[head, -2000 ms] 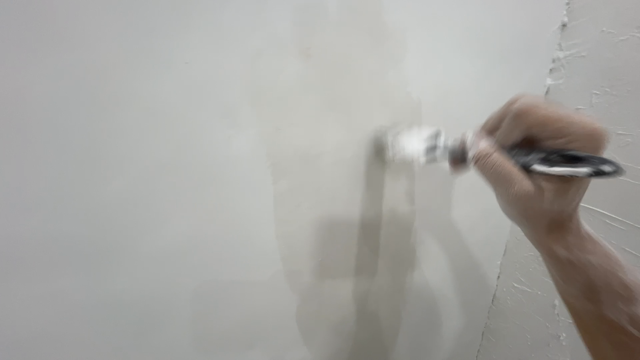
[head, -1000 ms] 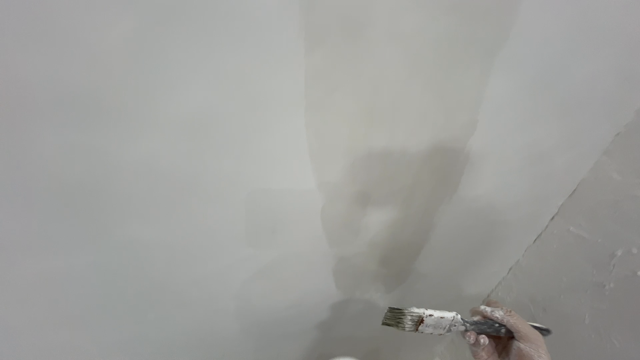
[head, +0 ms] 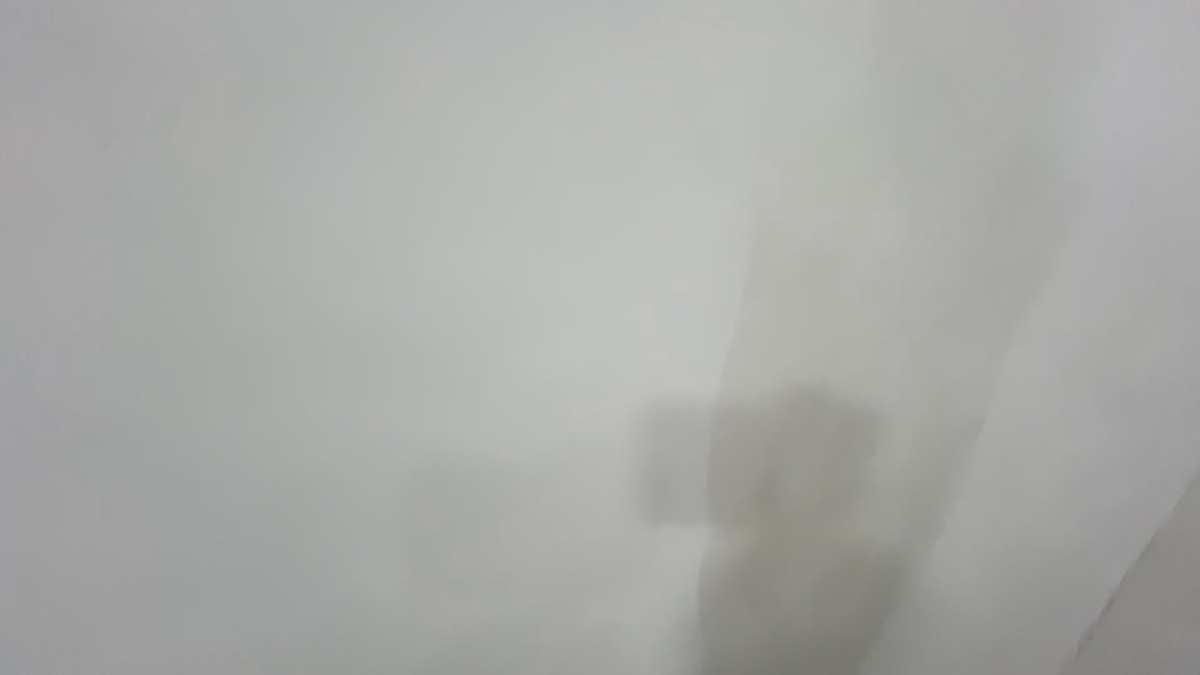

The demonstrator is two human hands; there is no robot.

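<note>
Neither my left hand nor my right hand shows in the head view, and the paintbrush is out of sight too. A pale wall surface [head: 422,281] fills nearly all of the view. Down its right part runs a darker, damp-looking band [head: 844,309] with a fairly sharp left edge. Over the lower part of this band falls a soft shadow [head: 797,459], blocky at the top. What casts it is hidden. The picture is blurred.
At the lower right corner, a slanting edge borders a greyer surface [head: 1162,600]. A fainter shadow [head: 469,525] lies on the wall left of the dark one.
My right hand, holding the paintbrush at the wall two seconds ago and at the lower right one second ago, has left the view. The damp-looking band now appears farther right.
</note>
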